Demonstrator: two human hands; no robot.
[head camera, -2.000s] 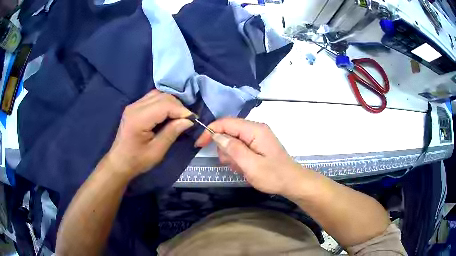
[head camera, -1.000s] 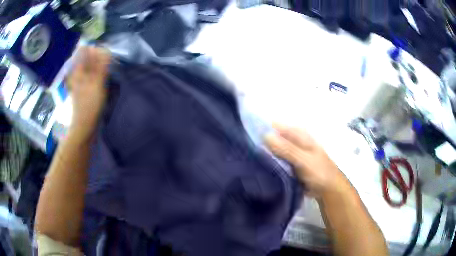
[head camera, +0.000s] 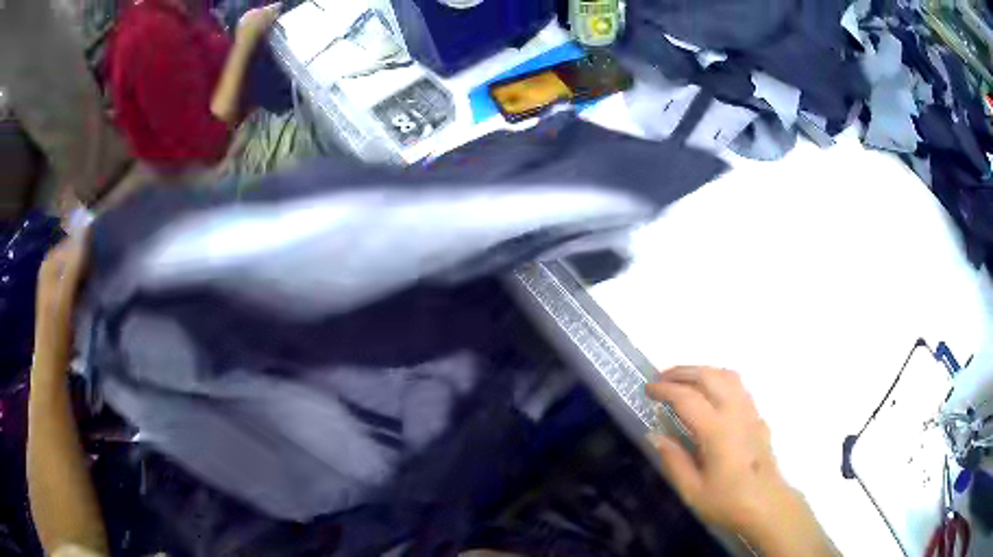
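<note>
The garment panel (head camera: 359, 272), dark navy with pale grey-blue parts, is spread out in the air at the left, blurred, with its far end over the table's edge. My left hand (head camera: 68, 267) holds its left end at the far left; the fingers are partly hidden and blurred. My right hand (head camera: 713, 441) is at the table's front edge, over the ruler strip (head camera: 588, 332), fingers apart, with nothing in it and not touching the cloth.
Red scissors (head camera: 949, 535) and the machine bed (head camera: 909, 446) are at the lower right. Cut pieces (head camera: 762, 65) are heaped at the back. A phone-like orange and black object (head camera: 528, 95), a bottle (head camera: 596, 20) and a dark blue box (head camera: 468, 33) stand beyond the panel. Another person in red (head camera: 163, 76) is upper left.
The view has swung left. The panel has moved off the table top to the left with my left hand. My right hand has come away from the cloth to the table's edge.
</note>
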